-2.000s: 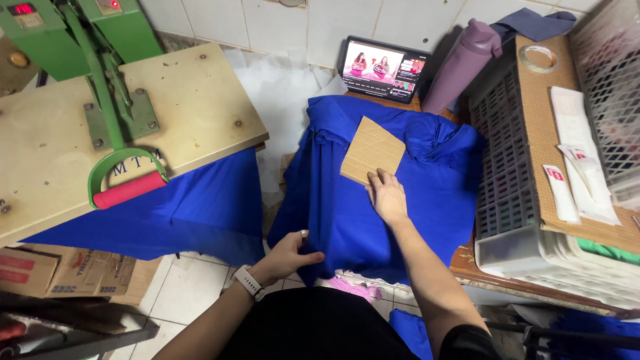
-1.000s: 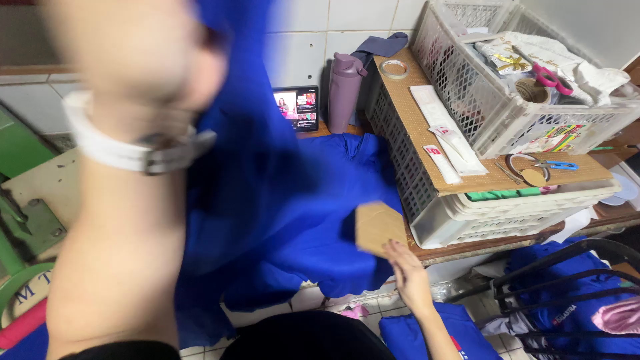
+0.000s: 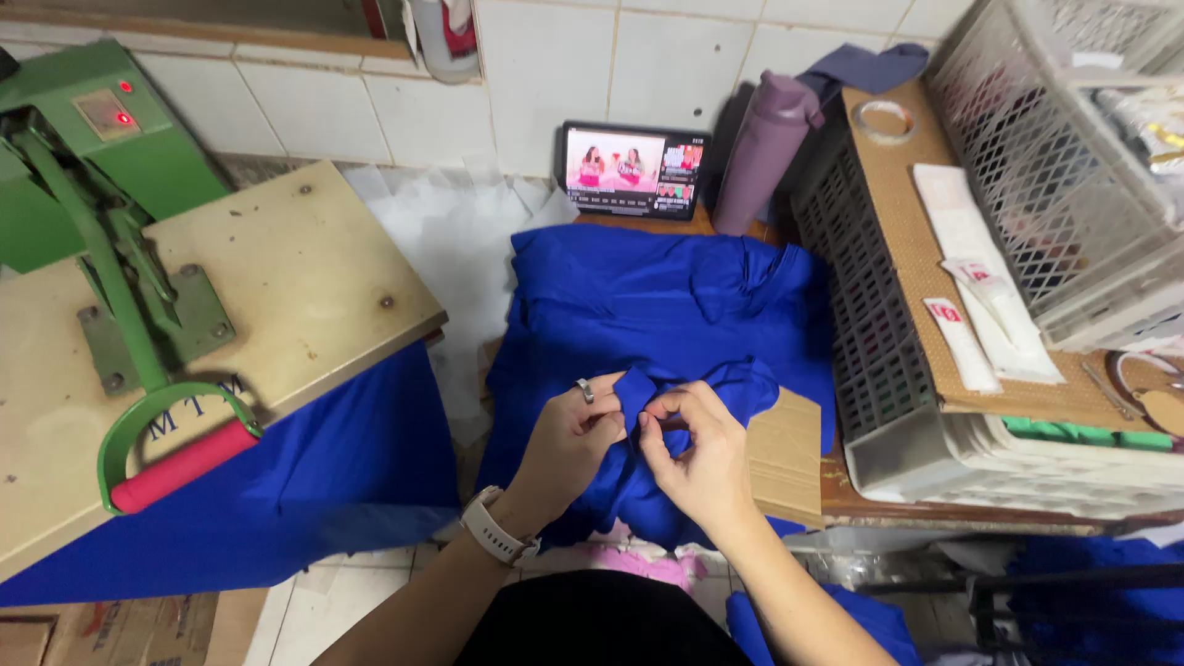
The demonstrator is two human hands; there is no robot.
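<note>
Blue fabric (image 3: 638, 305) lies in a pile on the wooden table. Above its near part, my left hand (image 3: 578, 435) pinches an edge of a blue cloth piece (image 3: 635, 390) between thumb and fingers. Close on its right, my right hand (image 3: 694, 444) pinches the same cloth with thumb and forefinger. The rest of this cloth hangs bunched below both hands. A cardboard piece (image 3: 786, 458) rests on the pile to the right of my right hand, partly covered by blue fabric.
On the left stands a green heat press (image 3: 139, 277) with a red-gripped handle and blue fabric under its plate. A tablet (image 3: 634, 171) and a purple bottle (image 3: 768, 153) stand at the back. Plastic crates (image 3: 971, 453) and a cardboard sheet with a tape roll (image 3: 883, 122) are at right.
My left hand has come down from its raised position with blue cloth. My right hand has let go of the cardboard and now pinches cloth beside my left. The view has swung back left.
</note>
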